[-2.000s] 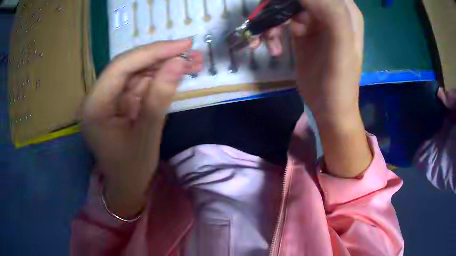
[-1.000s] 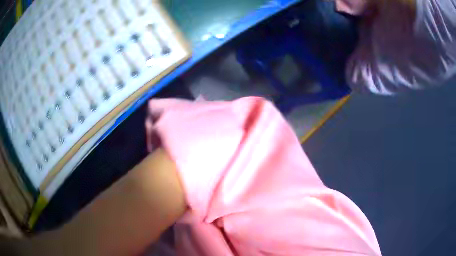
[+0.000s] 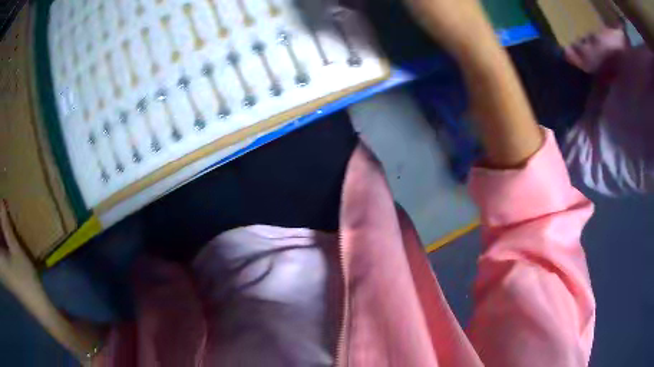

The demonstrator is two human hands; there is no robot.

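Note:
The white foam tray [image 3: 165, 79] lies in front of me, tilted in view, with rows of tan dumbbell-shaped slots. Small silver metal pieces [image 3: 249, 101] sit at slot ends along its near side. My right hand [image 3: 437, 14] is blurred and cut off by the top edge, beyond the tray's right part; what it holds cannot be seen. A dark blurred shape covers the tray's top right. My left hand [image 3: 13, 261] is at the left picture edge, partly cut off, by the brown cardboard board [image 3: 21, 158]; its fingers are unclear.
Yellow tape [image 3: 72, 242] and blue tape [image 3: 287, 122] edge the bench. Green mat [image 3: 54, 115] shows between board and tray. A blue plastic stool or crate [image 3: 448, 122] is below at right. Another person's hand [image 3: 599, 49] and pale sleeve are at the right.
The view has swung, so the tray sits further right and my torso shows again. My right forearm now reaches up at the right, and my left hand has come into view at the left edge.

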